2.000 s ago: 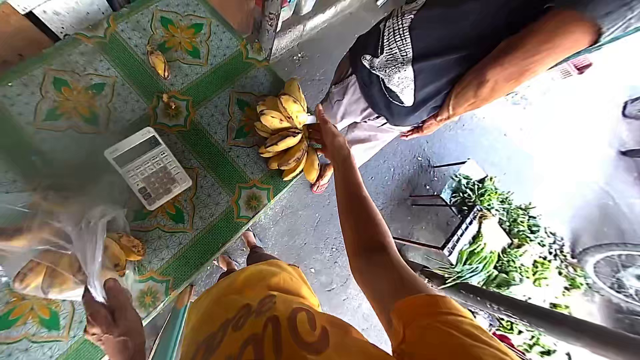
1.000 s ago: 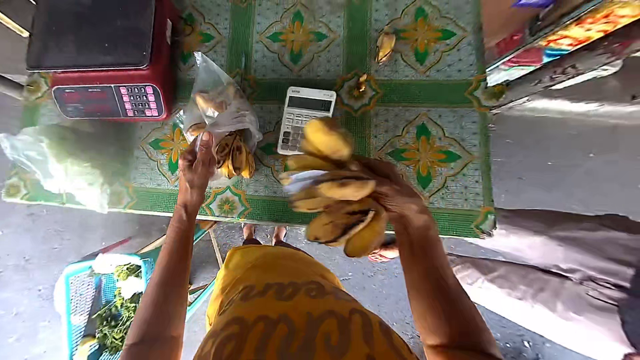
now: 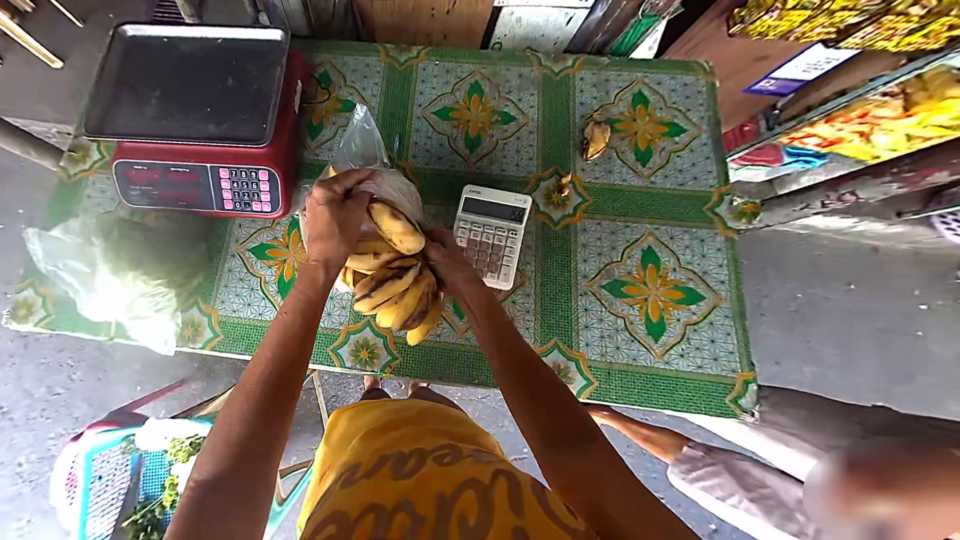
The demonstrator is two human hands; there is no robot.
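Note:
Both my hands meet over the table at a bunch of ripe bananas (image 3: 397,289) with dark-streaked skins. My left hand (image 3: 337,214) is closed on the mouth of a clear plastic bag (image 3: 364,142), beside the topmost banana. From the right, my right hand (image 3: 448,262) holds the bunch by its upper side; its fingers are partly hidden behind the fruit. The bag lies around and behind the upper bananas, and how much of the bunch is inside it I cannot tell. A white calculator (image 3: 493,236) lies just right of my right hand.
A red digital scale (image 3: 199,180) with a black tray stands at the back left. In front of it lies another plastic bag (image 3: 127,270). A single banana (image 3: 597,139) rests on the patterned tablecloth (image 3: 645,300). Snack packs are at the upper right. A person sits at the lower right.
My right hand has brought the banana bunch from the table's edge near the other person to the bag at my left hand. The view has swung left.

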